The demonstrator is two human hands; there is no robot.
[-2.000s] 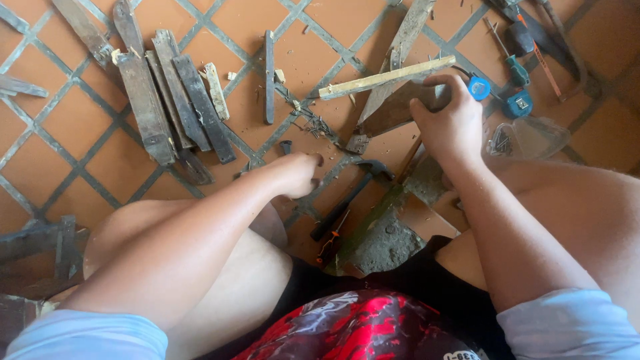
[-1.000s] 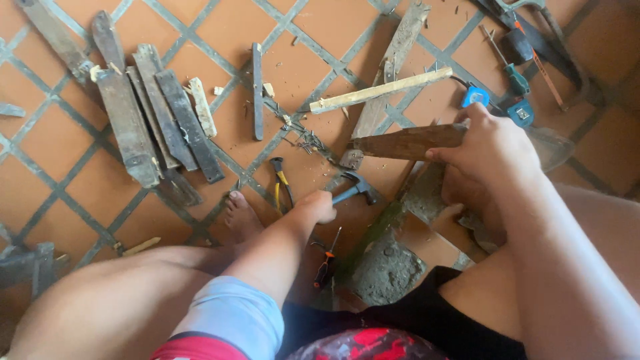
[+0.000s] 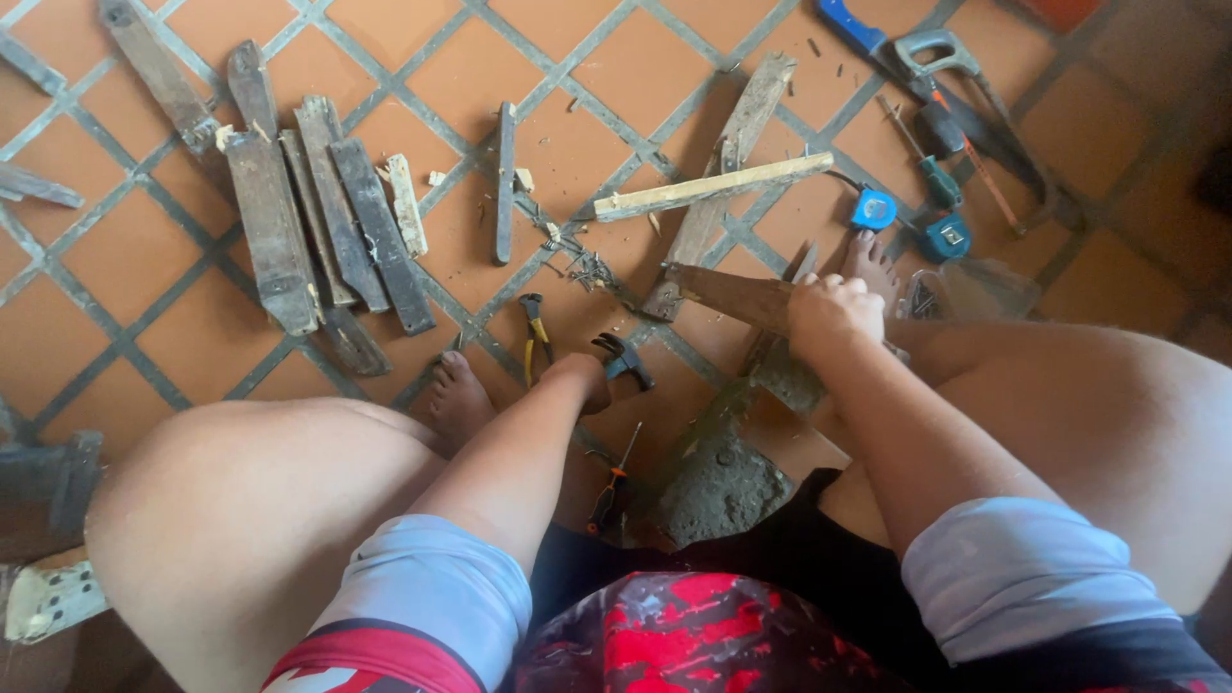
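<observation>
My left hand (image 3: 579, 378) is closed around a claw hammer (image 3: 628, 363), whose dark head shows just right of my fingers. My right hand (image 3: 837, 313) grips one end of a brown wooden board (image 3: 733, 296); its other end points left, by a weathered plank (image 3: 717, 183) on the tiles. A pale wood strip (image 3: 712, 188) crosses over that plank. Yellow-handled end-cutting pincers (image 3: 536, 337) lie just left of my left hand. Below the hammer lies a screwdriver (image 3: 608, 491) with a black and orange handle, near a rough concrete block (image 3: 731, 481).
Several old wood pieces (image 3: 269, 231) lie at left. A dark stick (image 3: 504, 183) and a heap of nails (image 3: 592, 269) lie mid-floor. At right are blue tape measures (image 3: 873, 209), a green-handled screwdriver (image 3: 938, 181), a hacksaw (image 3: 1006, 106) and a clear plastic container (image 3: 991, 294). My feet flank the work.
My left hand, empty over the floor two seconds ago, now holds the hammer, which lay by the concrete block. My right hand keeps hold of the board, now lying more to the left.
</observation>
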